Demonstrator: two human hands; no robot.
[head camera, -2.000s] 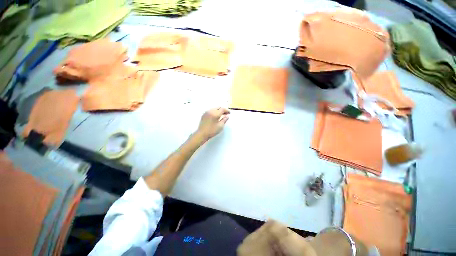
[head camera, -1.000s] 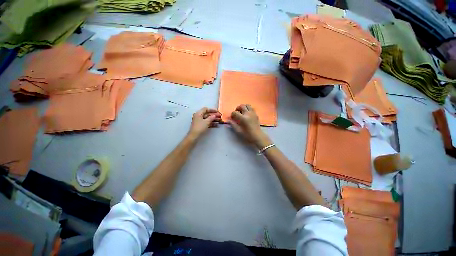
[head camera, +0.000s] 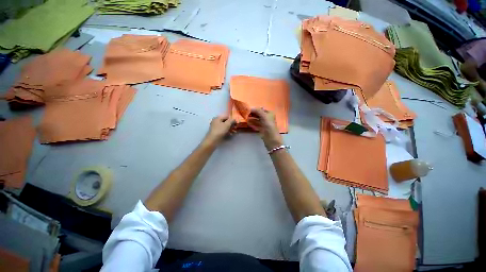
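A small stack of orange panels (head camera: 269, 95) lies on the grey tabletop in front of me. My right hand (head camera: 262, 121) grips the near left part of the top panel and lifts it, so its left side curls up. My left hand (head camera: 221, 127) is at the stack's near left corner with its fingers pinched together. Whether it holds the corner of a panel is too small to tell. No zipper slot shows on this stack.
Zippered panels lie in stacks at the left (head camera: 197, 64) and near right (head camera: 386, 228). A larger pile (head camera: 349, 53) rests on a dark container (head camera: 320, 90). Plain panels (head camera: 357, 154), a glue bottle (head camera: 409, 170) and white scraps (head camera: 385, 126) are right. A tape roll (head camera: 90, 185) is left.
My right hand has come up from the near edge to the stack. The top panel lay flat and now its near left part is lifted. My left hand has stayed near the corner.
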